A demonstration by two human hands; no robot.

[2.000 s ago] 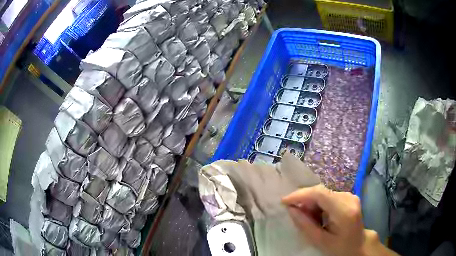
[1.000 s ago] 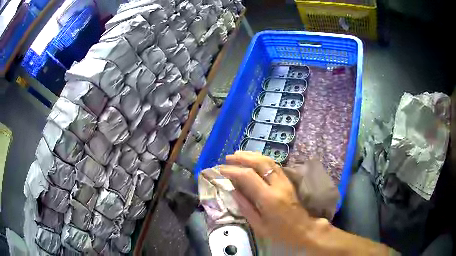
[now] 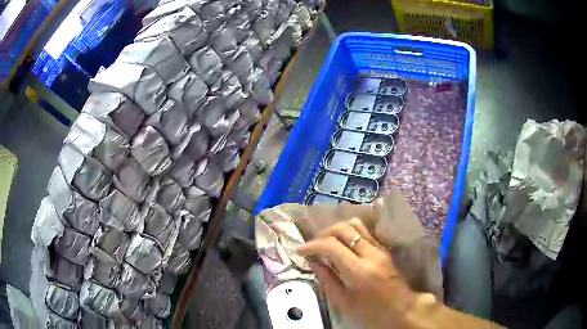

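Note:
A silver-white housing (image 3: 295,307) with a round hole lies at the bottom edge, cut off by it. Loose grey-beige wrapping paper (image 3: 275,241) covers its upper part and spreads to the right. My right hand (image 3: 360,270), with a ring on one finger, is on this paper, its fingers bent over it just above the housing; the thumb is hidden. My left hand is not in view. A blue plastic crate (image 3: 465,148) stands beyond the paper. Several housings (image 3: 363,142) lie in a row along its left side, with dark cavities showing, beside a mottled pink layer (image 3: 428,144).
A high bank of paper-wrapped housings (image 3: 151,151) fills the left, on a bench with a wooden edge (image 3: 248,154). Crumpled paper (image 3: 547,183) lies right of the crate. A yellow crate (image 3: 444,22) stands behind. Blue containers (image 3: 83,48) are at upper left.
My right hand has moved left from the paper's right part to its fold above the housing, and since a second ago slightly down. The view has shifted a little.

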